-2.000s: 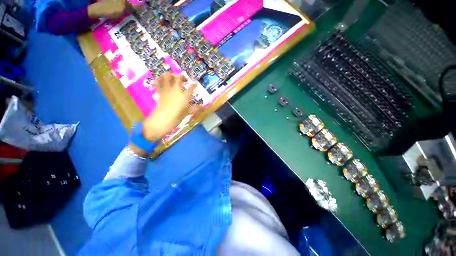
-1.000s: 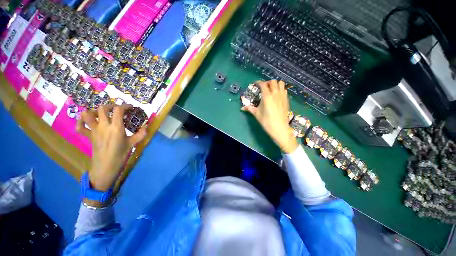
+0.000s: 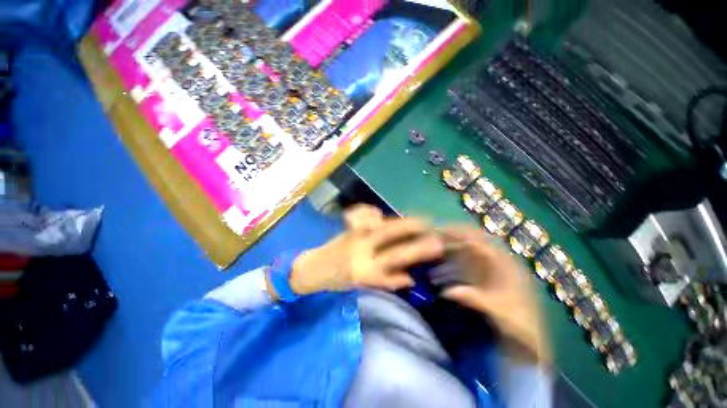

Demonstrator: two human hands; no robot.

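Observation:
My left hand (image 3: pixel 371 253), with a blue wristband (image 3: pixel 282 276), and my right hand (image 3: pixel 498 287) are close together over the bench's front edge, in front of my body. Both are blurred, with fingers bent. I cannot tell whether a part is between them. A diagonal row of round circuit board modules (image 3: pixel 528 238) lies on the green mat (image 3: pixel 446 231). Two small dark round parts, one at the far end (image 3: pixel 416 137) and one nearer the modules (image 3: pixel 435 157), lie beyond the row's upper left end.
A printed cardboard sheet (image 3: pixel 151 155) at left bears rows of modules (image 3: pixel 271 80). A clear tray of dark parts (image 3: pixel 550 127) lies behind the row. A silver-white box (image 3: pixel 701 227) and a module heap (image 3: pixel 697 374) are at right. A blue sleeve (image 3: pixel 48 24) shows top left.
My right hand has left the module row and my left hand has left the cardboard. They have come together over the front edge. The view has shifted and turned.

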